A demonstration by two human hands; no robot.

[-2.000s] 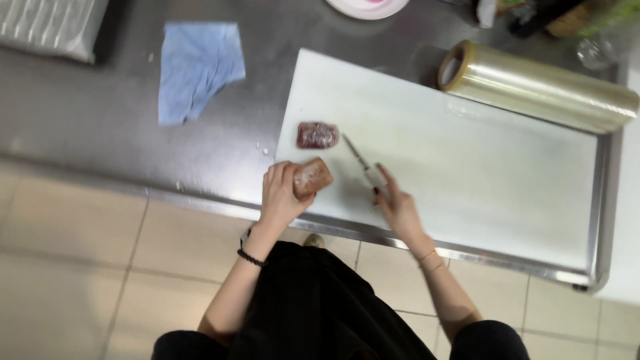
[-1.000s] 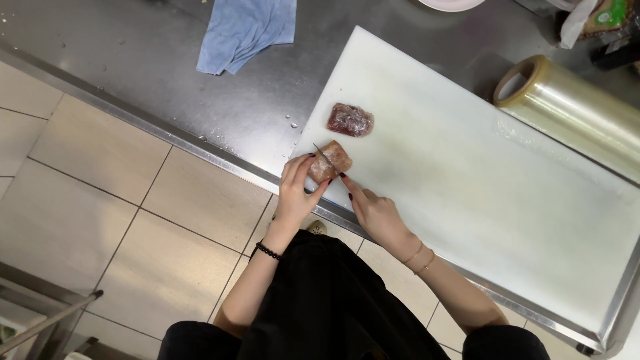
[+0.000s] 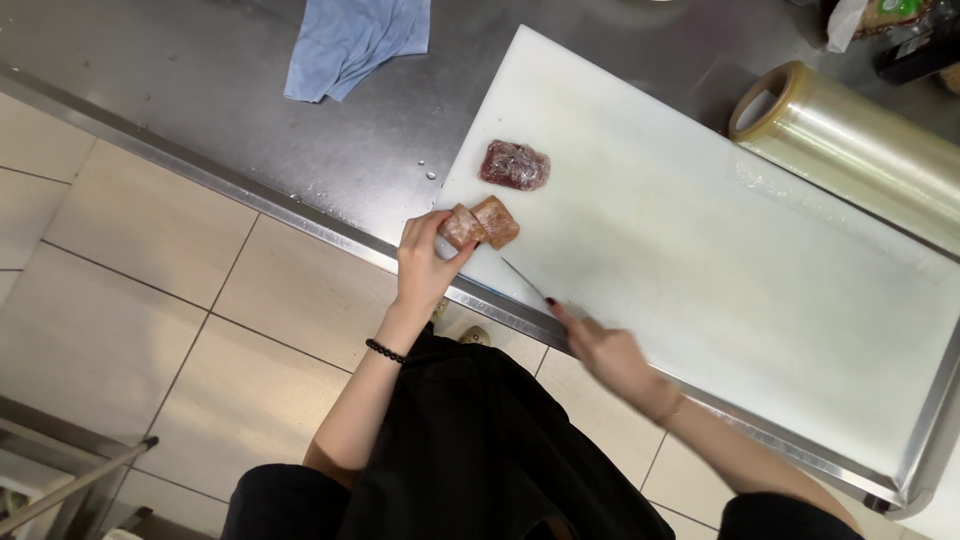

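Two light brown pieces of food, perhaps wrapped meat, touch each other near the lower left corner of a white cutting board (image 3: 675,225). My left hand (image 3: 426,259) grips the left piece (image 3: 462,227) between thumb and fingers; the right piece (image 3: 496,222) lies against it. My right hand (image 3: 607,349) is shut on the handle of a small knife (image 3: 523,276), its blade pointing up and left, just off the pieces. Above them on the board lies a dark red piece in plastic wrap (image 3: 514,165), touched by neither hand.
A large roll of plastic film (image 3: 862,142) lies along the board's upper right side. On the steel table (image 3: 225,97) a blue cloth (image 3: 360,45) lies at the upper left, with water drops nearby. Packages (image 3: 874,19) stand at the top right. The table's raised metal edge runs in front of me.
The single brown block seen earlier is now in two pieces. The knife was on the block one second ago; my right hand has since drawn it away, down and right.
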